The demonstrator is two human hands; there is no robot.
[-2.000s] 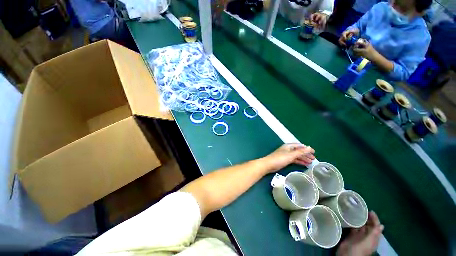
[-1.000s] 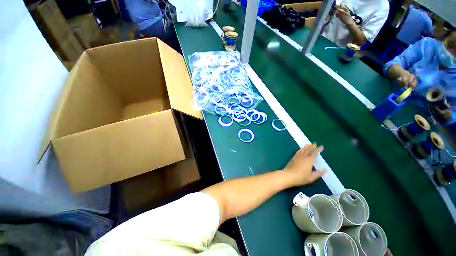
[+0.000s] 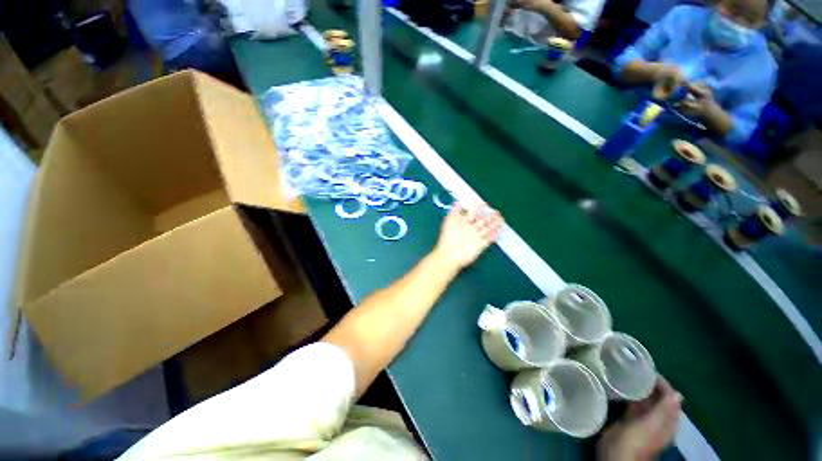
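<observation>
Several cream cup-shaped housings (image 3: 541, 335) stand grouped on the green bench at the lower right, open ends up. My right hand (image 3: 642, 427) is beside the nearest housings at their right, partly hidden by them; whether it grips one is unclear. My left hand (image 3: 470, 232) is on the bench's white edge strip, away from the housings, near a loose ring at its upper left. Its fingers are slightly blurred and no object shows in it. Loose white rings (image 3: 391, 228) lie beside a clear bag of rings (image 3: 335, 135) up the bench.
A large open carton (image 3: 153, 279) stands left of the bench. A green conveyor (image 3: 577, 207) runs on the right. Across it are wound coil assemblies (image 3: 706, 187), a blue tape dispenser (image 3: 629, 133) and a coworker in blue. A metal post (image 3: 369, 45) rises from the bench.
My left hand has moved from beside the housings up the bench towards the loose rings. My right hand remains beside the housings. The coworker's hands have moved near the tape dispenser.
</observation>
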